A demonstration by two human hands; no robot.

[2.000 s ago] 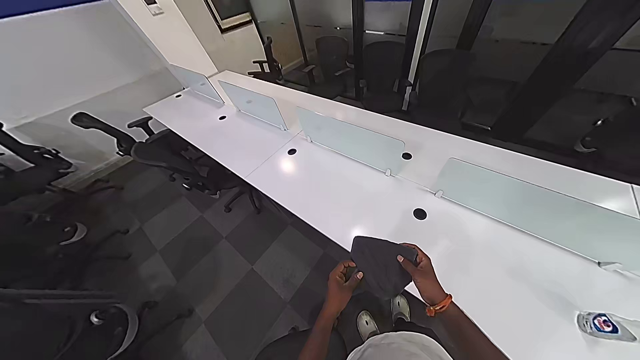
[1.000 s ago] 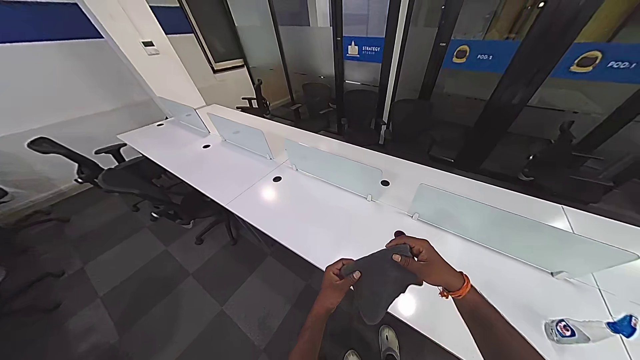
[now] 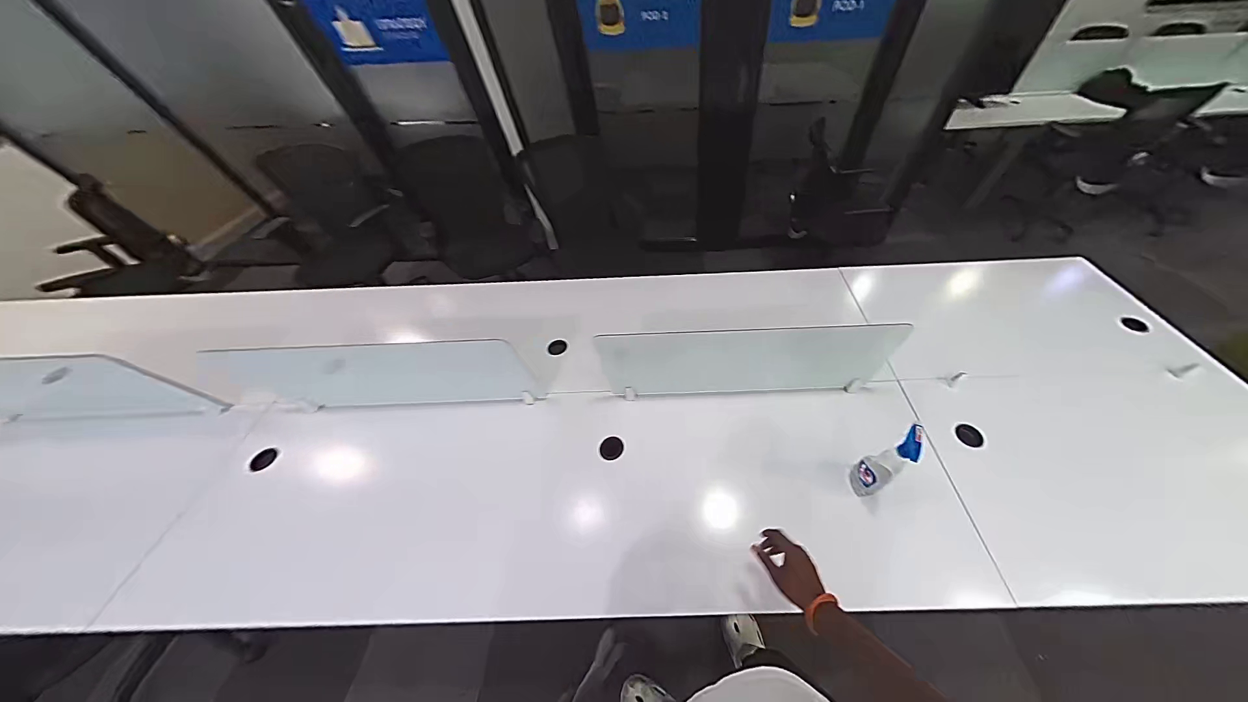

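My right hand (image 3: 788, 573), with an orange band at the wrist, is over the near edge of the long white desk (image 3: 439, 546). Its fingers are apart and hold nothing. Up and to the right of it, a clear spray bottle (image 3: 875, 473) with a blue trigger head lies on its side on the desk. Below the desk's near edge, a blurred shape (image 3: 600, 663) left of my shoes may be my left hand; what it holds cannot be made out. The dark cloth is not visible.
Frosted glass dividers (image 3: 751, 361) stand along the desk's middle. Black cable grommets (image 3: 611, 448) dot the surface. Dark office chairs (image 3: 468, 205) stand beyond the far edge, before glass partitions. My shoes (image 3: 743, 636) are on the floor at the near edge.
Both hands held the dark cloth in the earlier frames; now my right hand is off it and lower over the desk. The view has turned far to the right.
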